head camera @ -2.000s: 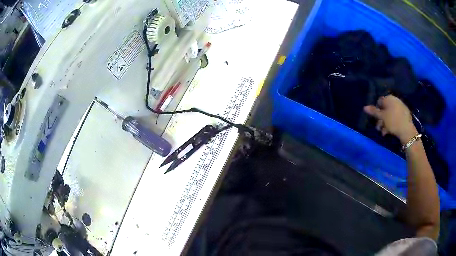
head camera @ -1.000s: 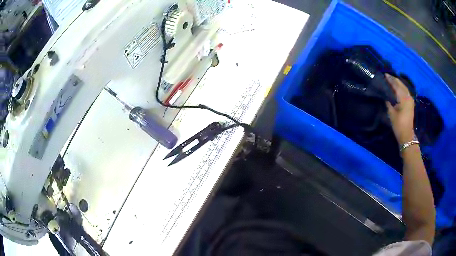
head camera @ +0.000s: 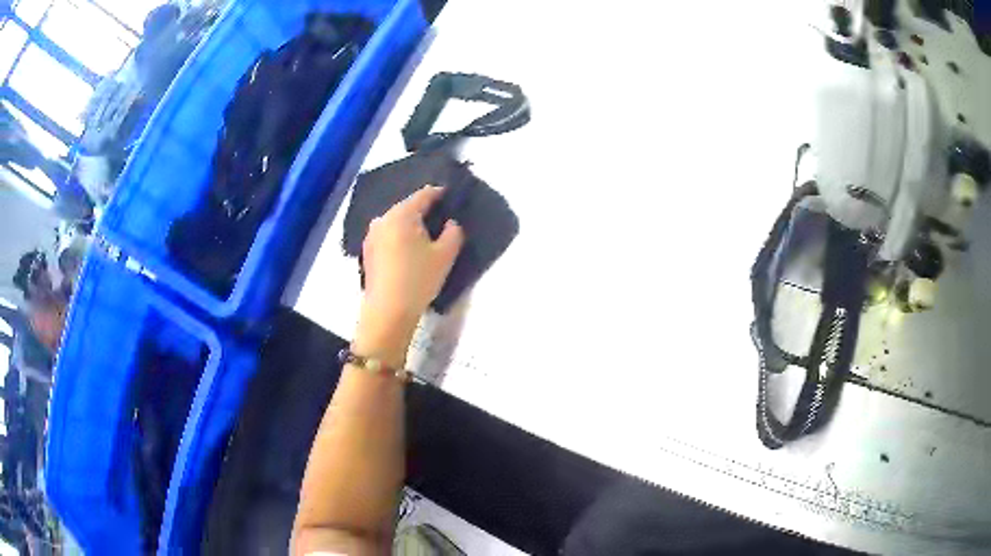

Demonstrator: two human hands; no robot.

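My left hand [head camera: 413, 244] is palm down on flat black cloth panels [head camera: 489, 234] at the left of the white table. Its thumb and fingers are around a fold of the dark cloth; the fingertips are partly hidden in it. A narrow black zipper band [head camera: 469, 106], a loop with an open centre, lies just behind the panels. Another black looped zipper band [head camera: 835, 358] with pale teeth lies under the machine's needle area [head camera: 869, 234] at the right. My right hand is out of the picture.
Blue bins [head camera: 212, 326] with black pieces stand along the table's left edge. The white machine head [head camera: 875, 130] rises at the right. A printed ruler [head camera: 804, 489] runs along the front edge. Blurred people or workstations are at the far left.
The view has swung from the table's right side to its left. The right hand, holding a black piece in the bin earlier, has left the picture. The left hand has come into view.
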